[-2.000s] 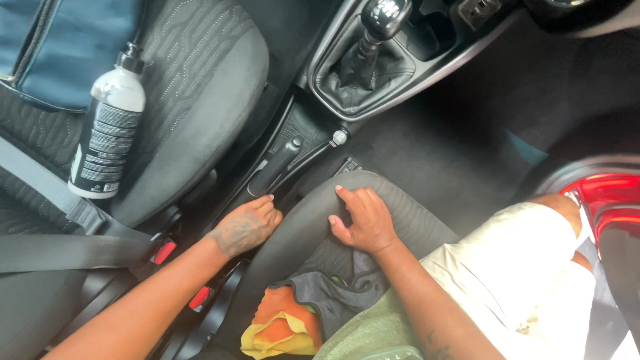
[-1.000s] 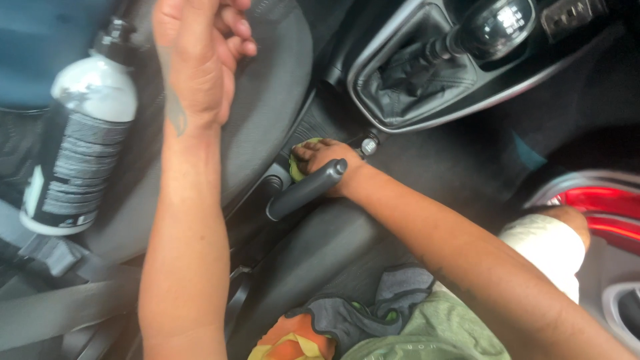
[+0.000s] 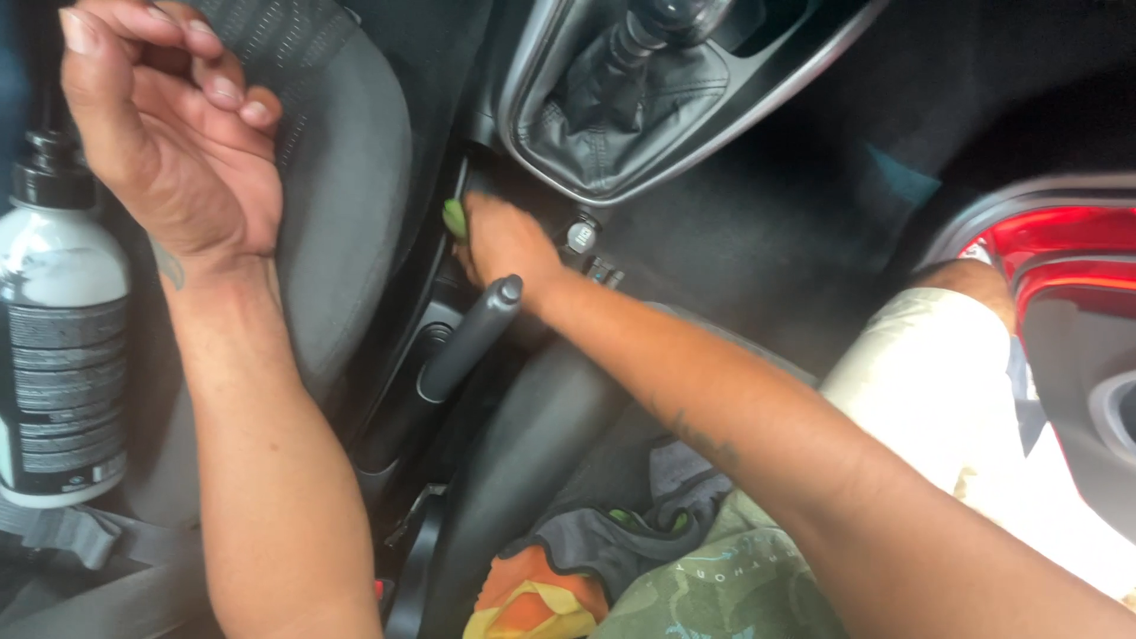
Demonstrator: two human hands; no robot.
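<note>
My right hand reaches down into the centre console, just beyond the raised handbrake lever. It is shut on something green, probably a cloth, of which only a small edge shows. My left hand is lifted over the passenger seat, palm up with loosely curled fingers and nothing in it. Close to its left, a white pump bottle with a black cap and dark label lies on that seat.
The gear lever boot with its silver trim lies beyond my right hand. Grey and orange cloths rest by my lap. A seat belt crosses the lower left. The red-trimmed door is at the right.
Two seconds ago my hands were by the driver's seat edge and the handbrake was lower. My left hand has since risen over the passenger seat; my right has moved into the console. The view is closer.
</note>
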